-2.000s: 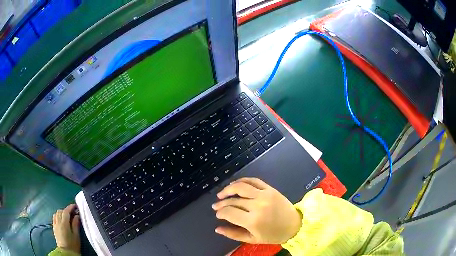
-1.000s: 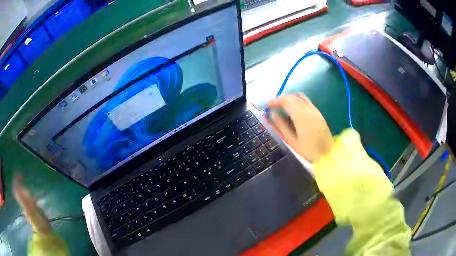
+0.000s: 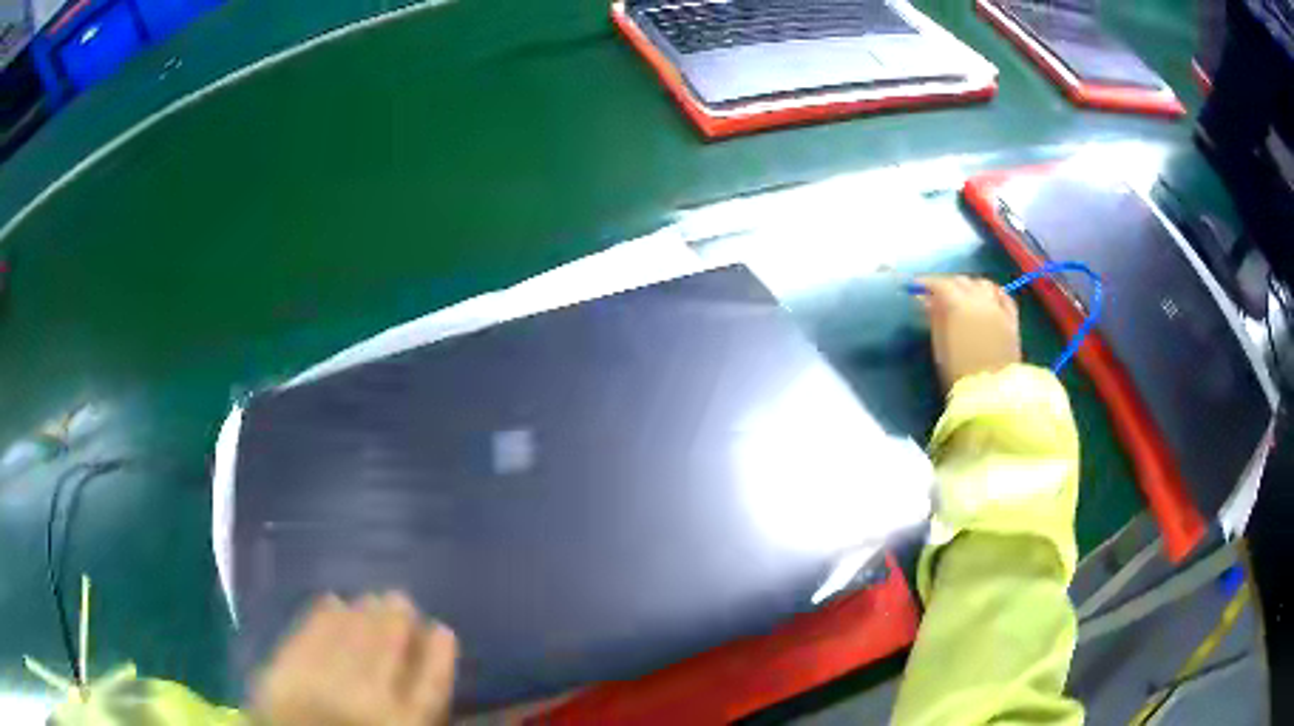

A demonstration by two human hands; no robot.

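The dark laptop (image 3: 596,468) lies closed in front of me, on a white liner (image 3: 483,315) and a red pad (image 3: 766,660). A small light logo shows on its lid. My left hand (image 3: 362,660), blurred, is at the near left part of the lid; whether it touches the lid is unclear. My right hand (image 3: 974,329) is to the right of the laptop and holds the blue network cable (image 3: 1074,270). The cable's end sticks out to the left of my fingers, free of the laptop.
A closed dark laptop (image 3: 1135,270) lies on a red pad at the right. An open laptop (image 3: 809,64) and another device (image 3: 1086,43) lie on red pads at the back. A thin black cord (image 3: 57,553) lies at the left. Blue bins (image 3: 100,50) show far left.
The laptop's screen has been shut. My right hand has moved away from its side with the blue cable, which is now out of it. My left hand has come from the bench to the lid.
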